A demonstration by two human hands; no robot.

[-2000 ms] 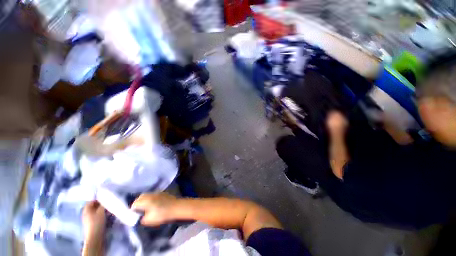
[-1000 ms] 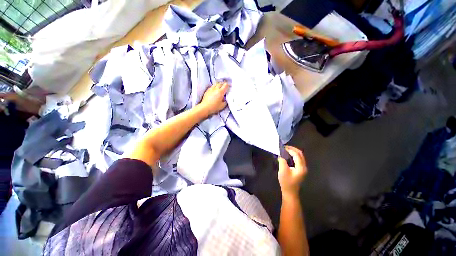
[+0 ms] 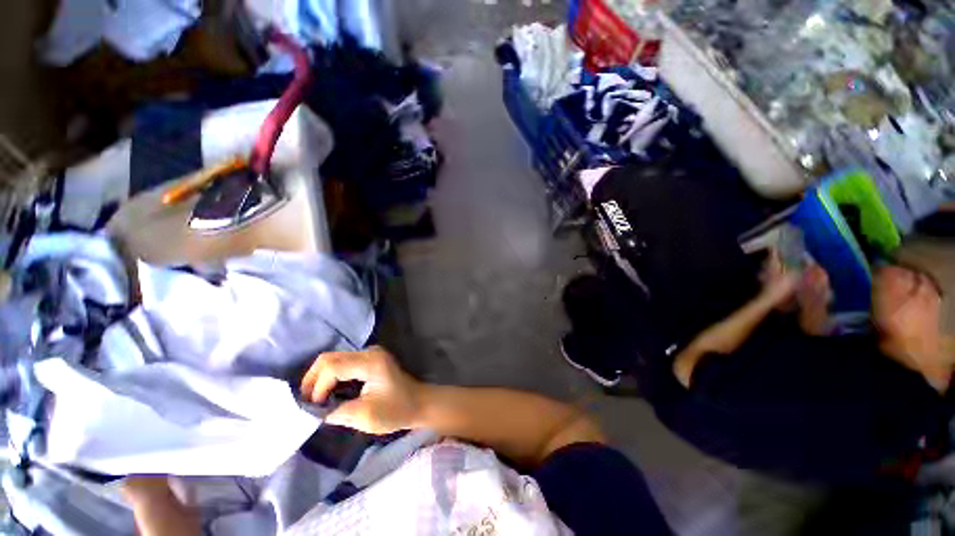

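A pale, whitish fabric piece [image 3: 178,419] is spread over the heap of light grey-blue pieces [image 3: 251,309] at the lower left. My right hand [image 3: 361,389] holds the pointed right end of this piece between thumb and fingers, near the table's edge. My left hand [image 3: 162,508] is mostly hidden beneath the piece's lower edge; only the wrist part shows, so its fingers and grip cannot be seen.
A steam iron [image 3: 236,201] with a red-wrapped hose [image 3: 281,110] and an orange-brown stick [image 3: 204,181] lie on the table end [image 3: 314,209]. Across the aisle sits a person in black [image 3: 796,408]. Beyond are a blue crate [image 3: 539,136] with garments and a red basket [image 3: 613,37].
The view has swung right towards the aisle and the seated person. The pale piece still has its tip in my right hand; my left hand, earlier visible flat on the heap, is now mostly covered.
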